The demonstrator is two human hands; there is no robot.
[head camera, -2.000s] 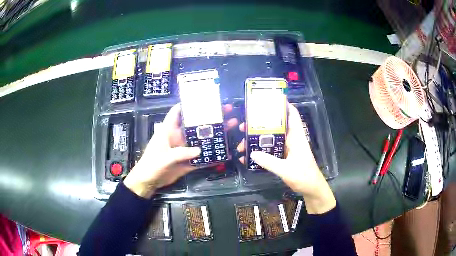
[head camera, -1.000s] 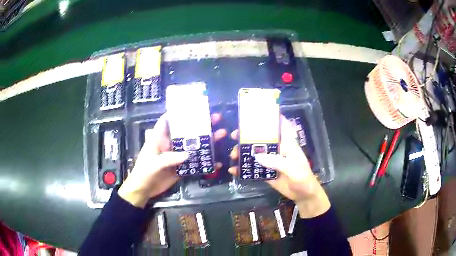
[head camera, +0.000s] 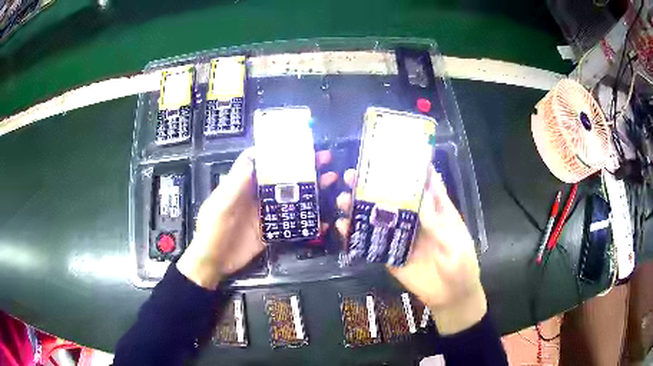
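Note:
My left hand (head camera: 228, 221) holds a keypad phone (head camera: 288, 173) upright, its bright white screen and number keys facing me. My right hand (head camera: 440, 250) holds another keypad phone (head camera: 390, 186), tilted to the right, with a yellow border round its white screen; its keys are blurred. Both are above a clear blister tray (head camera: 139, 214). Two phones lie face up at its upper left, one of them at the end (head camera: 175, 104). A phone back (head camera: 169, 214) with a red round spot lies lower left, another (head camera: 415, 78) upper right. My hands partly hide the lower pockets.
Several phone batteries (head camera: 286, 319) lie along the near bench edge. At right are a pink desk fan (head camera: 573, 131), two slim red sticks (head camera: 560, 218), a dark handheld item (head camera: 595, 239) and loose cables. A white rail (head camera: 501, 73) crosses behind the tray, beside a green belt (head camera: 315, 25).
The right phone has tilted to the right and come closer, and my right thumb has left its keys. My left thumb has also moved off the left phone's keys; that phone stays upright.

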